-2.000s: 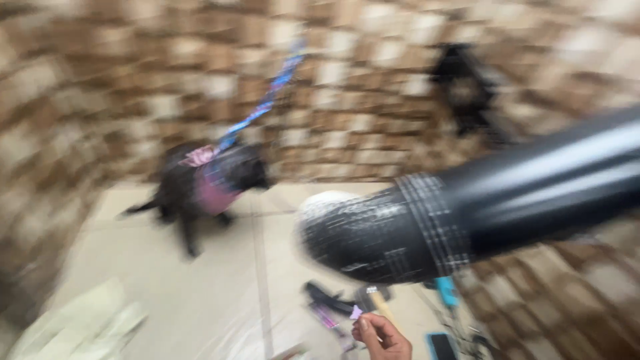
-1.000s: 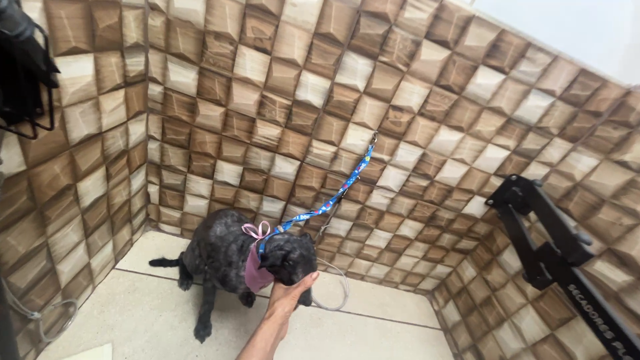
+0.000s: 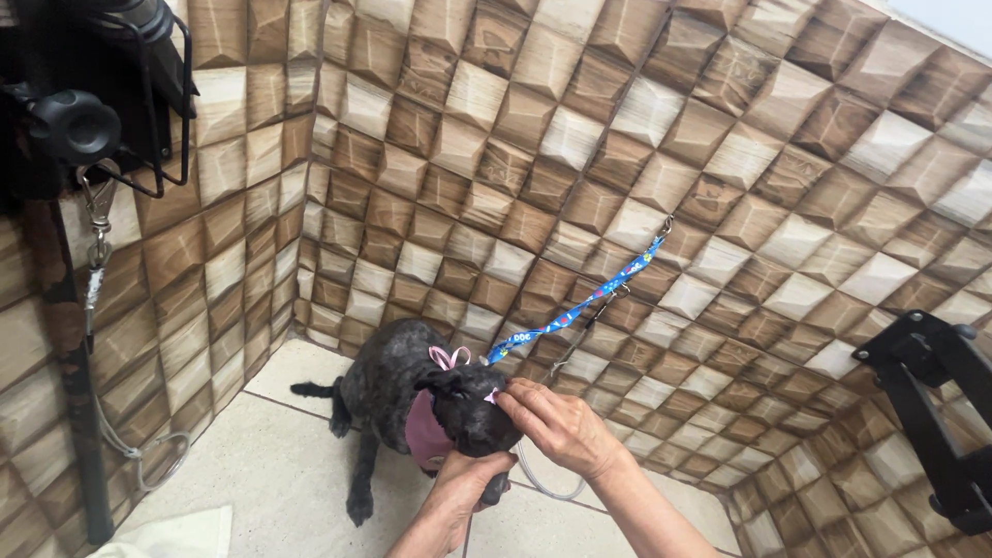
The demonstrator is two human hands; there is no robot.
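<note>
A dark, short-coated dog (image 3: 395, 380) sits in the lower middle of the head view, wearing a pink bandana (image 3: 426, 434) with a pink ribbon bow (image 3: 449, 357) behind its neck. Cupped beneath its muzzle is my left hand (image 3: 463, 484), which holds the chin. My right hand (image 3: 554, 422) pinches a small pink bow (image 3: 491, 396) against the dog's head near the ear. From the neck a blue printed leash (image 3: 577, 310) runs up to a metal hook (image 3: 668, 225) on the wall.
Wood-look tiled walls (image 3: 496, 170) meet in a corner behind the dog. A black metal arm (image 3: 922, 418) stands at right, a black stand with a knob (image 3: 75, 126) at left. A thin cable loop (image 3: 163, 461) hangs there; a pale cloth (image 3: 182, 535) lies below.
My right hand has come to the dog's head with the pink bow, while my left hand stays at its muzzle. Two seconds ago a hand held a small pink thing away from the dog.
</note>
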